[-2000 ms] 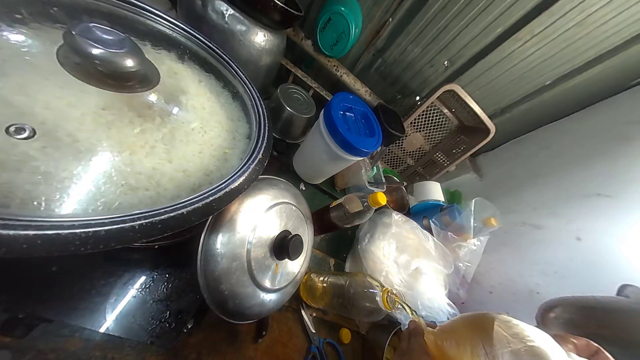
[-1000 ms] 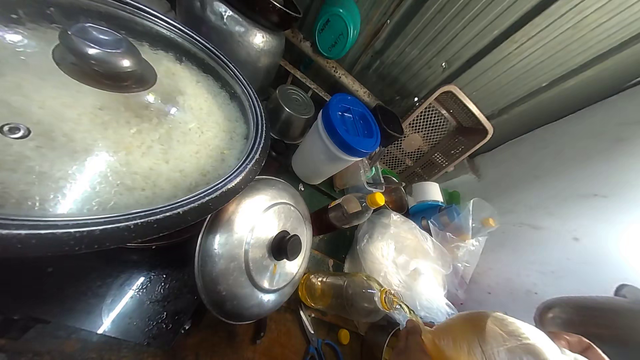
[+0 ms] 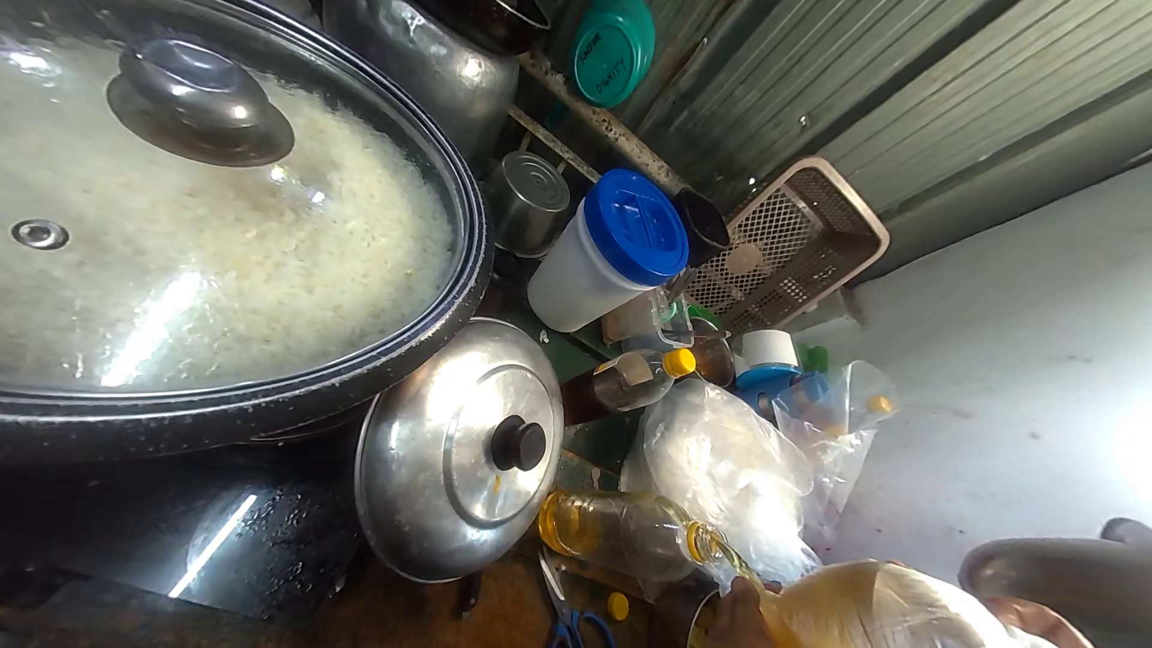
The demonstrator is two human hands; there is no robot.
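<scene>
My left hand (image 3: 742, 616) grips the narrow gathered end of a clear plastic bag of yellow oil (image 3: 864, 607) at the lower edge. That end meets the mouth of a clear bottle (image 3: 625, 535), which holds some yellow liquid. My right hand (image 3: 1035, 621), only partly visible, holds the bag's other end. Which hand is which is judged by position in the view. Near the bottle's base are blue-handled scissors (image 3: 567, 607) and a yellow cap (image 3: 617, 607). Part of a round metal rim shows beside my left hand.
A large pot of rice under a glass lid (image 3: 270, 405) fills the upper left. Beside it leans a metal lid (image 3: 459, 450). Beyond are a blue-lidded container (image 3: 598, 256), a dark bottle with yellow cap (image 3: 630, 382), plastic bags (image 3: 720, 450) and a plastic basket (image 3: 792, 243).
</scene>
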